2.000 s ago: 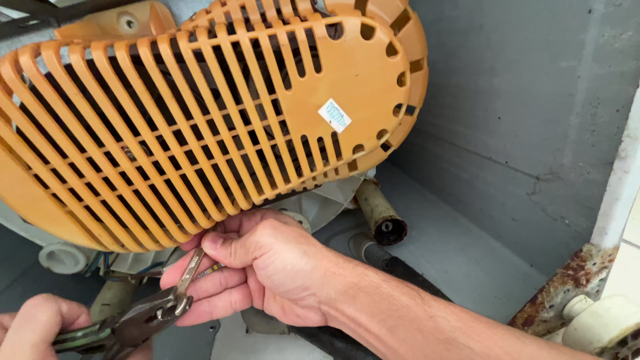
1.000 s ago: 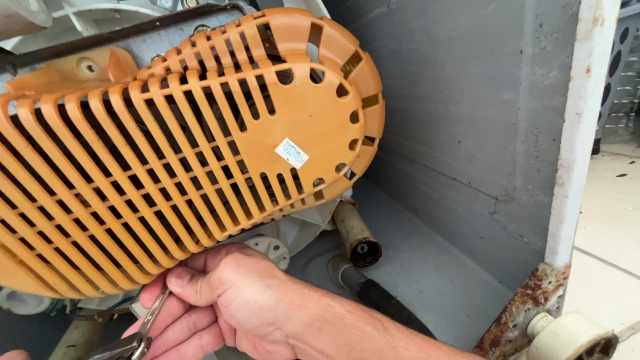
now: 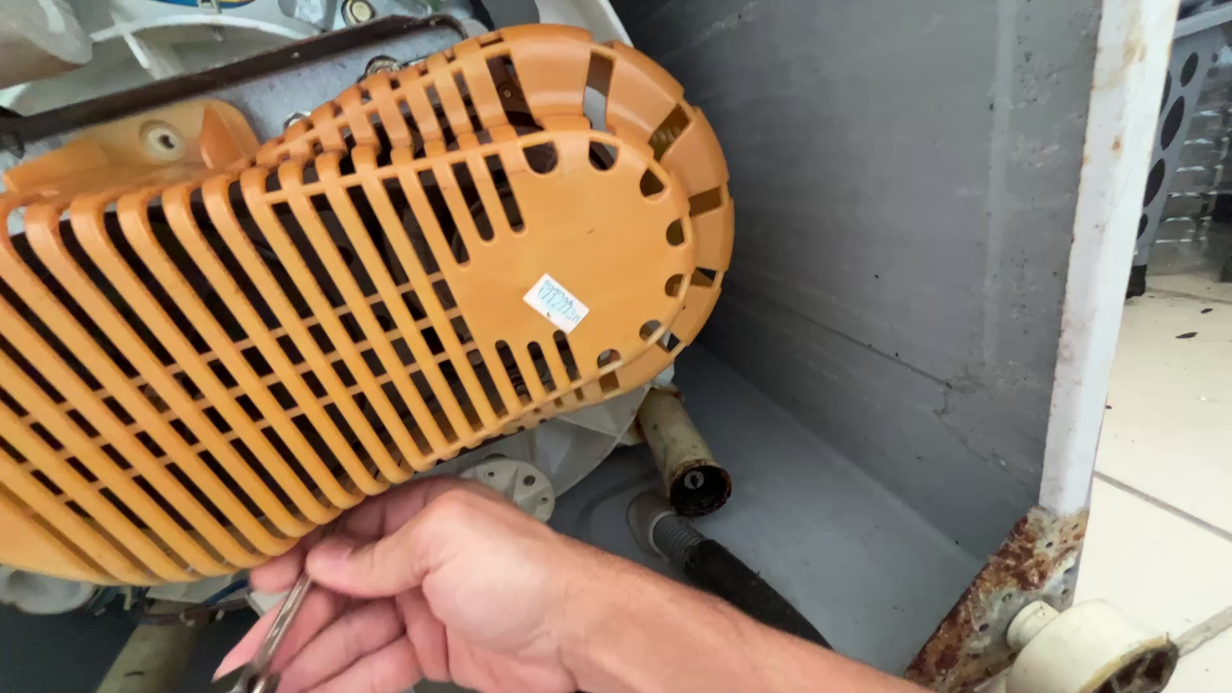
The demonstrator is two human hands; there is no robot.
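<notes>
My right hand (image 3: 433, 587) is at the lower edge of a slotted orange plastic cover (image 3: 597, 221), which looks like a belt guard. Between its thumb and fingers is the shank of a thin metal tool, likely a wrench (image 3: 287, 616). The tool's upper end is hidden by the fingers and the cover. At the bottom edge of the view, a dark metal tool part (image 3: 252, 680) touches or overlaps its lower end. A small sticker with writing is on the cover. My left hand is out of view.
A grey panel (image 3: 866, 192) of the machine housing stands to the right, with a white edge and a rusty corner bracket (image 3: 1011, 587). A cylindrical strut (image 3: 679, 443) and a black hose (image 3: 741, 587) lie below the cover. A white plastic foot (image 3: 1088, 645) is at lower right.
My left hand, shown earlier with pliers at the metal tool, has left the view. My right hand still holds the tool under the cover. The view has shifted right.
</notes>
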